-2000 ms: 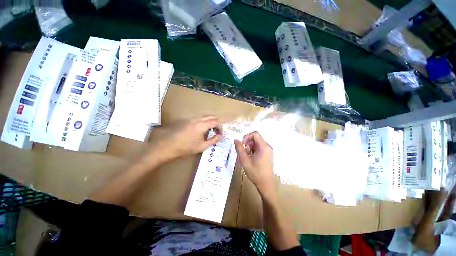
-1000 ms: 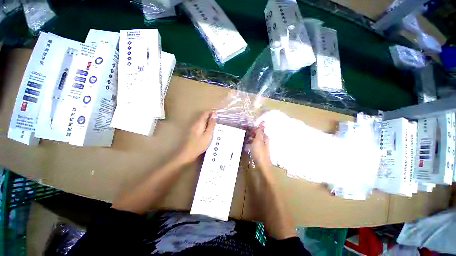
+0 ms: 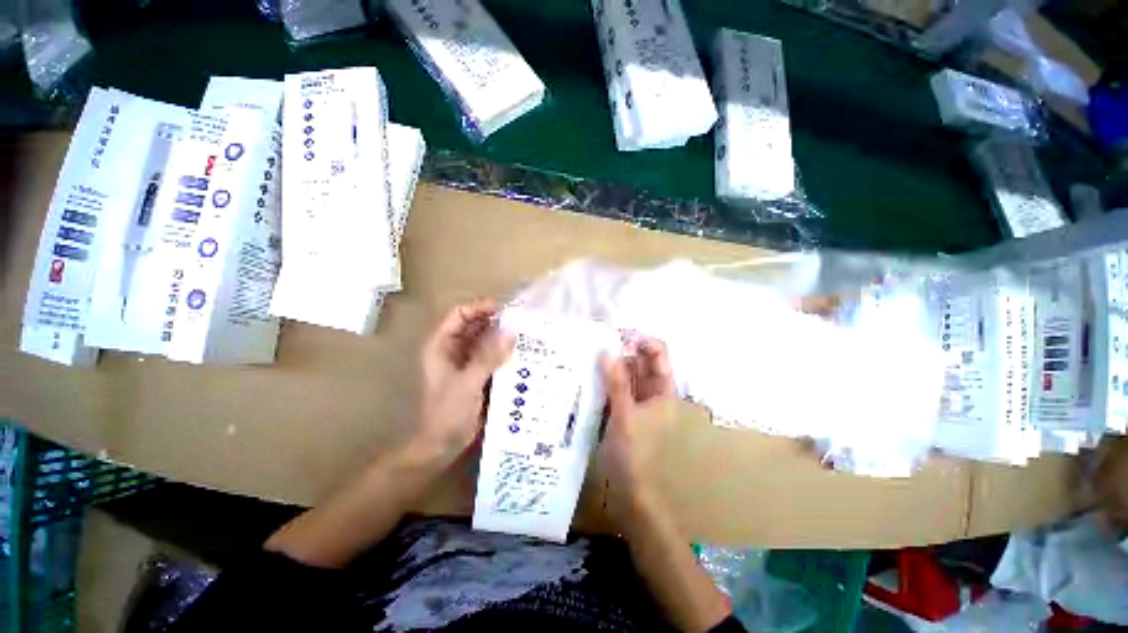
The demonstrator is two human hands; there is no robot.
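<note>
A slim white retail box (image 3: pixel 534 433) lies upright in front of me on the cardboard-covered bench, its near end by my body. A clear plastic bag (image 3: pixel 575 291) is at its far end, and the top of the box appears to be inside the bag's mouth. My left hand (image 3: pixel 464 377) grips the bag's edge at the box's left side. My right hand (image 3: pixel 633 390) grips the bag's edge at the right side. The glaring white bag stack (image 3: pixel 755 352) lies just right of my hands; its outline is washed out.
Unbagged box stacks (image 3: pixel 332 198) stand at the left. Bagged boxes (image 3: pixel 755 118) lie on the green conveyor belt (image 3: pixel 569 124). Upright boxes (image 3: pixel 977 371) stand at the right, below a metal post (image 3: pixel 1051 241). A green crate (image 3: pixel 50 495) is below the bench at the lower left.
The clear bag, first handled beyond the box, was opened out and now meets the box's far end between my hands. Bagged boxes on the belt have shifted left.
</note>
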